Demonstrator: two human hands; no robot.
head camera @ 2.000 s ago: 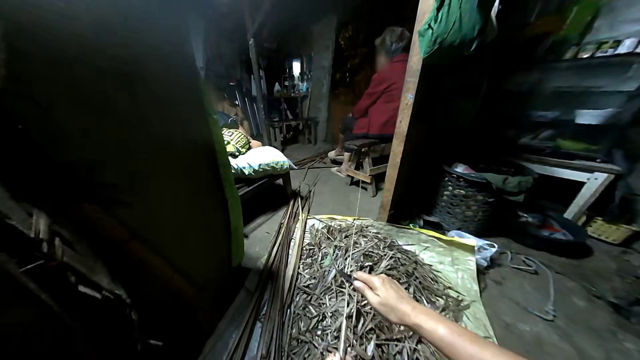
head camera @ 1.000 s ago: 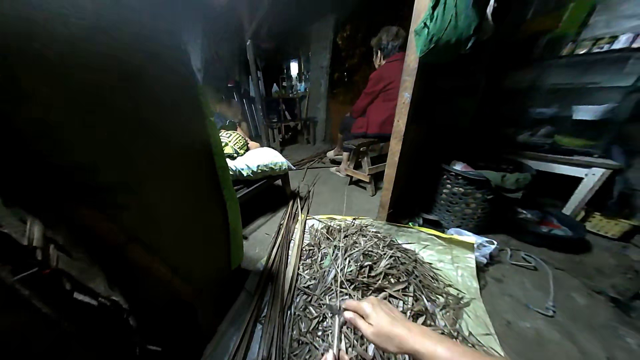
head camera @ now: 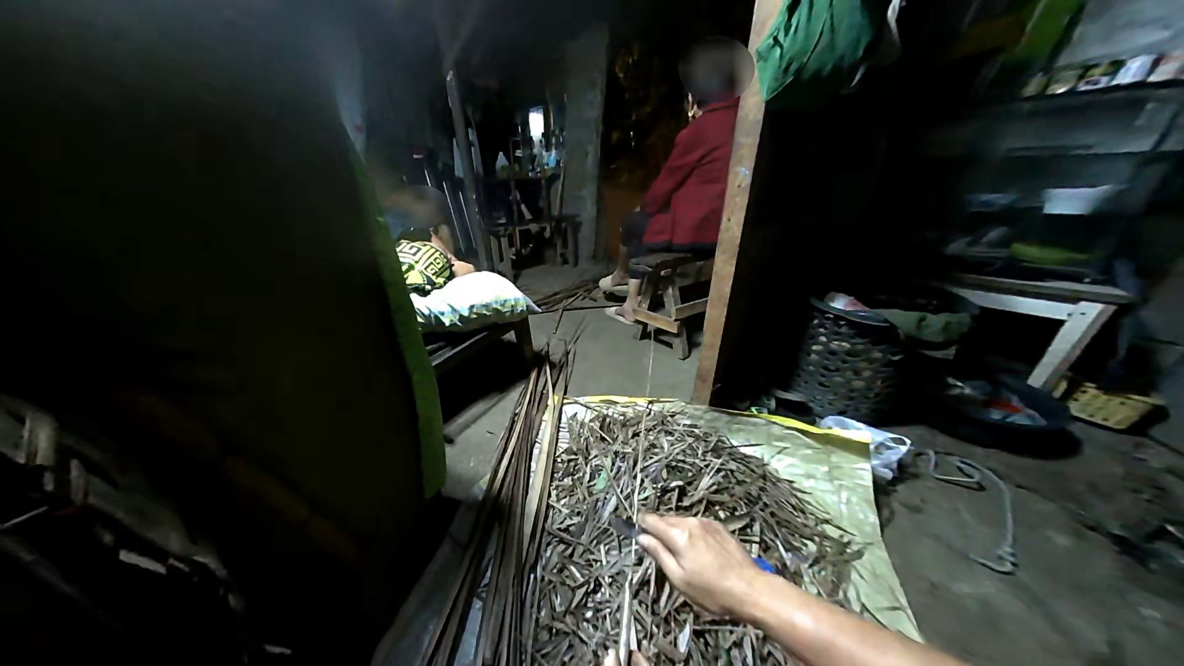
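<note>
My right hand [head camera: 698, 555] is closed around a small dark blade [head camera: 625, 527], which lies against a thin pale strip [head camera: 640, 462] running away from me. Only the fingertips of my left hand [head camera: 625, 658] show at the bottom edge, pinching the near end of a pale split stem [head camera: 627, 615]. Beneath both hands spreads a heap of dry leaf shavings [head camera: 703, 472] on a yellow-edged sheet [head camera: 846, 481]. Long dry stalks [head camera: 509, 499] lie in a bundle along the heap's left side. A bit of blue [head camera: 763, 564] shows beside my right wrist.
A person in a red jacket [head camera: 694, 185] sits on a wooden stool [head camera: 671, 296] beyond a wooden post [head camera: 733, 203]. Another person [head camera: 430, 254] is near a pillow [head camera: 476, 301] at left. A woven basket [head camera: 846, 361], plastic bag [head camera: 879, 444] and rope [head camera: 1004, 518] are at right.
My right hand came nearer to me between the two earlier frames and is now farther out along the strip again. The person in red has shifted the head slightly.
</note>
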